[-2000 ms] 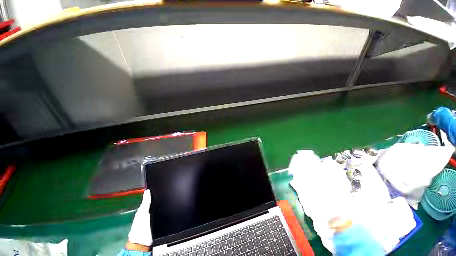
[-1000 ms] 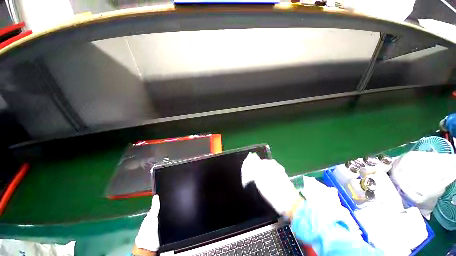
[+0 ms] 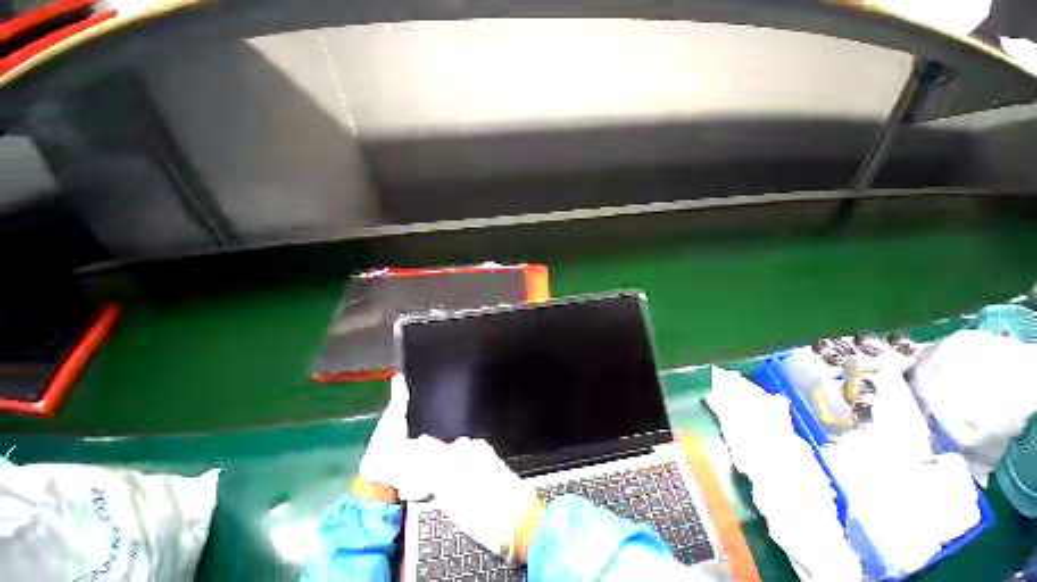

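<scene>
An open laptop [image 3: 534, 381] with a glossy black screen, silver body and black keyboard sits on an orange-red tray [image 3: 726, 517] in front of me. My left hand [image 3: 389, 446], in a white glove, holds the screen's left edge near its lower corner. My right hand [image 3: 483, 497], also white-gloved, is over the left part of the keyboard and the screen's lower left corner, touching or overlapping my left hand. It appears closed on a bunched white wiper [image 3: 426, 455]; cloth and glove are hard to tell apart.
A dark closed lid on an orange-red tray [image 3: 537, 282] lies on the green belt behind the laptop; another tray [image 3: 80, 362] is far left. On the right are white cloths [image 3: 773, 472], a blue bin [image 3: 805, 418] with bottles and a teal fan [image 3: 1018, 472]. A white bag [image 3: 102, 517] is lower left.
My right hand went from the cloths to the screen's upper right, then down to its lower left beside my left hand. The view has shifted, showing more of the left side.
</scene>
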